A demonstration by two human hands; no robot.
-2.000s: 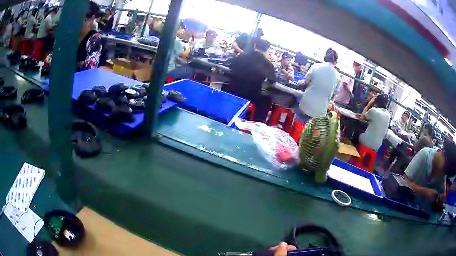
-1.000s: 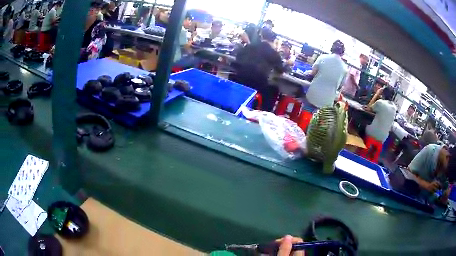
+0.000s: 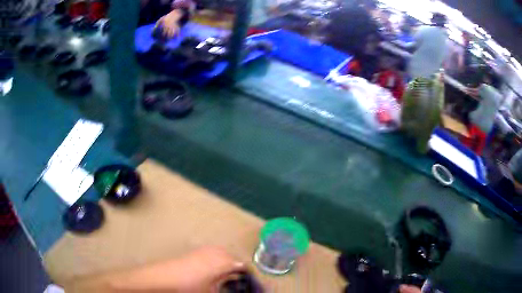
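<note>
The frame is blurred. My left hand (image 3: 214, 268) reaches in along the bottom edge, its fingers at a dark round part (image 3: 239, 282) cut off below; its grip cannot be made out. My right hand (image 3: 410, 288) shows only as a small blurred piece at the bottom right edge, beside dark parts. A solder wire spool with a green flange (image 3: 284, 236) stands upright on the tan mat (image 3: 177, 220). An open ear cup (image 3: 118, 184) with a green board inside sits at the mat's left corner, next to a flat black disc (image 3: 83, 217).
Stacked dark discs (image 3: 359, 269) lie right of the spool. A black headphone (image 3: 424, 236) is on the belt at right, another (image 3: 167, 98) behind the green post (image 3: 124, 74). White sheets (image 3: 71, 160) lie left. A white ring (image 3: 442, 174) and green fan (image 3: 422, 111) are on the far ledge.
The view has swung down, bringing my left hand, the whole spool and more mat into view. My right hand, earlier around a dark stick, is now mostly cut off. Another person's hand appears at the blue tray.
</note>
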